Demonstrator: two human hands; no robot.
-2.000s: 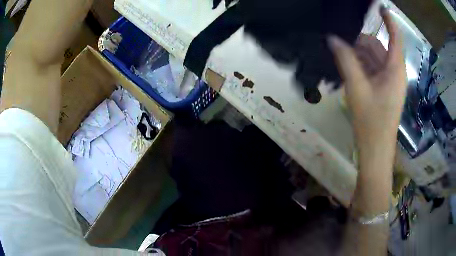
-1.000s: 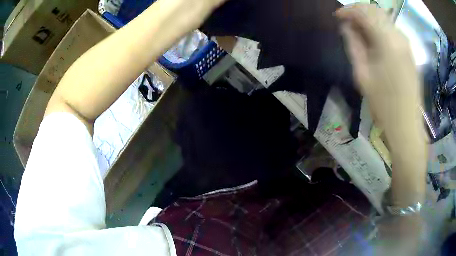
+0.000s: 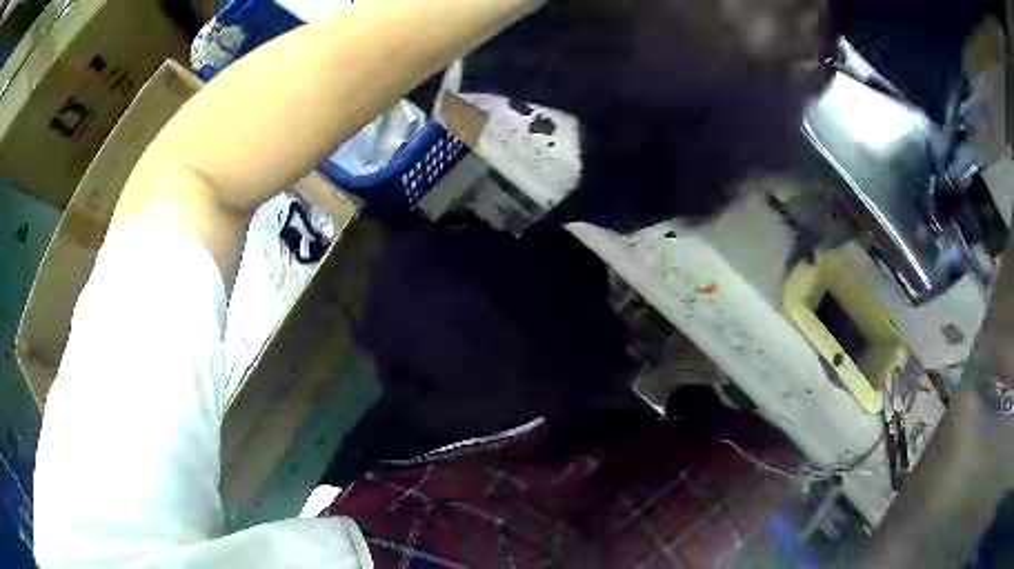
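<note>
Dark cloth (image 3: 678, 122) hangs in a blurred mass over the table at the top centre. My left forearm reaches up across the boxes to the top edge, and my left hand is cut off there. A blurred brownish patch shows on the cloth near the top edge; I cannot tell what it is. A blurred brownish shape, probably my right forearm, fills the lower right edge; my right hand is not visible. The shiny silver plate (image 3: 878, 156) and the yellow frame (image 3: 836, 353) with its dark opening lie right of the cloth.
The worn off-white table's front edge (image 3: 728, 333) runs diagonally, with a red mark. Dark snips (image 3: 896, 436) lie beside the yellow frame. A blue basket (image 3: 420, 167) and a carton (image 3: 295, 322) of white pieces stand at left. Another brown box (image 3: 78, 117) is behind. Red plaid clothing is below.
My right hand has left the cloth and moved right out of view, uncovering the yellow frame and silver plate. The cloth's pointed hanging ends no longer show over the table edge.
</note>
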